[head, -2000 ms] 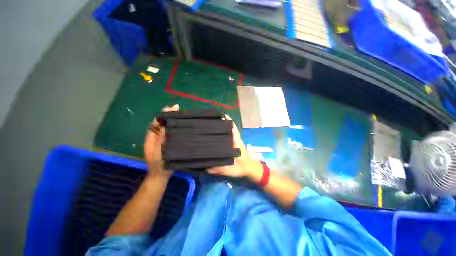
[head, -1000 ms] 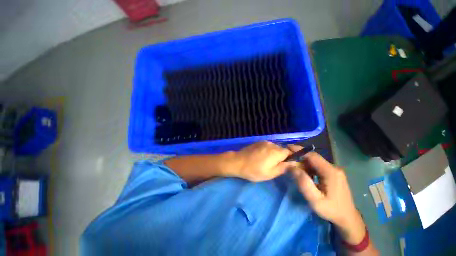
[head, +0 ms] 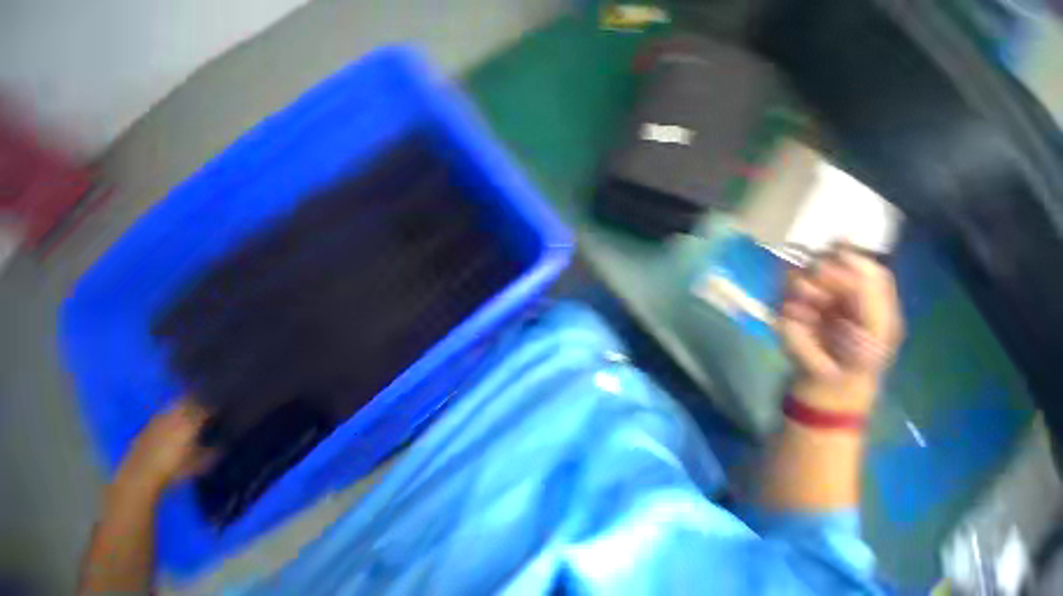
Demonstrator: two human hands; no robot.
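The view is blurred. The blue tote (head: 128, 314) at left holds dense rows of black housings (head: 350, 279). My left hand (head: 173, 445) reaches over its near-left end, fingertips at the dark housings; the blur hides whether it grips one. My right hand (head: 842, 320), with a red wristband, is raised over the bench at right, fingers curled. A thin dark tool, seemingly the tweezers (head: 800, 254), shows at its fingertips. The adhesive sheet (head: 842, 212), part grey-beige and part white, lies just beyond that hand.
A dark stack or pad (head: 697, 111) with a small white label sits on the green bench (head: 548, 111). Blue film with pale strips (head: 737, 291) lies near the sheet. Crinkled clear plastic (head: 985, 557) is at lower right. A red object (head: 41, 175) stands on the floor at far left.
My hands, together by the tote's near edge before, have parted: the left to the tote's near-left end, the right over the bench. The view has turned toward the bench.
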